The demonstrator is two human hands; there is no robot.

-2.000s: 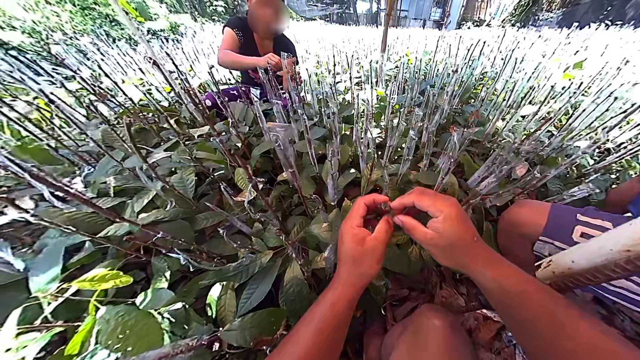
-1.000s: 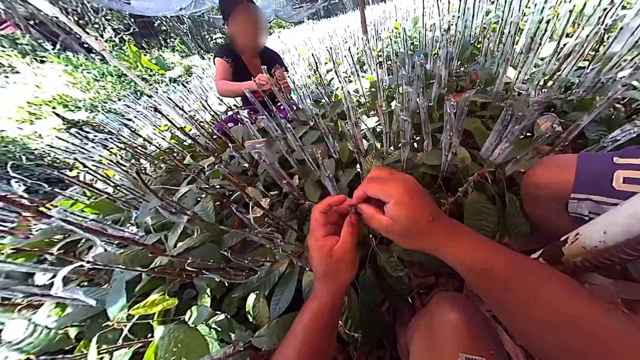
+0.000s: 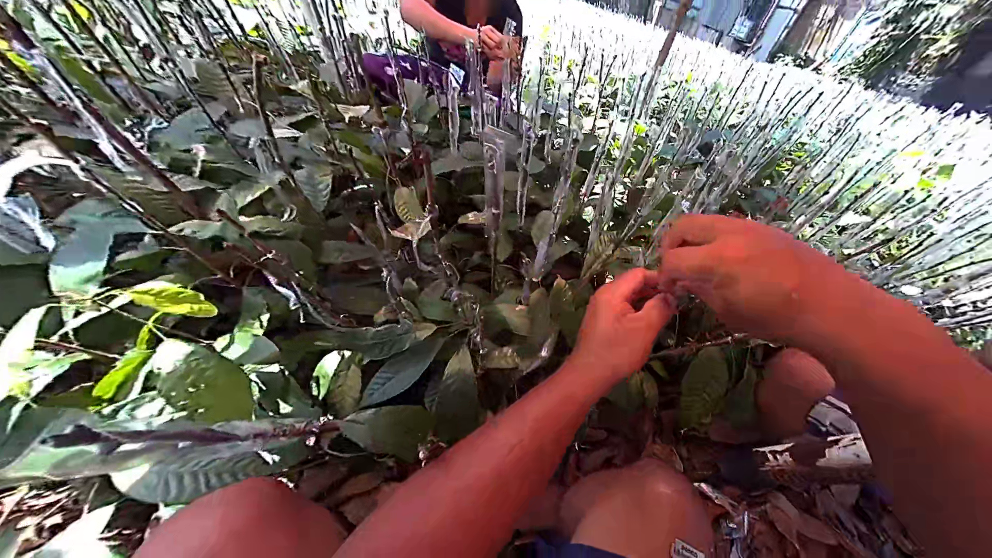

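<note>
My left hand (image 3: 624, 322) and my right hand (image 3: 721, 267) meet at the fingertips, right of centre, low among the plants. The fingers of both are bent and pinched together; whatever lies between them is too small and hidden to name. Just beyond them stand thin upright stems wrapped in clear plastic film, one wrapped stem (image 3: 494, 178) plain to see near the middle. Broad green leaves (image 3: 457, 387) spread below and to the left of my left hand.
Opposite me a person in purple trousers (image 3: 387, 71) sits with both hands at a stem. Bare stems slant across the left side. A pale pole (image 3: 821, 453) lies low at the right, above dry leaves (image 3: 783, 504). Dense rows of stems reach back to a building (image 3: 736, 23).
The view has shifted much. My right hand has lifted slightly away from my left hand's fingers, with the fingertips still close. The other person keeps both hands raised at a stem.
</note>
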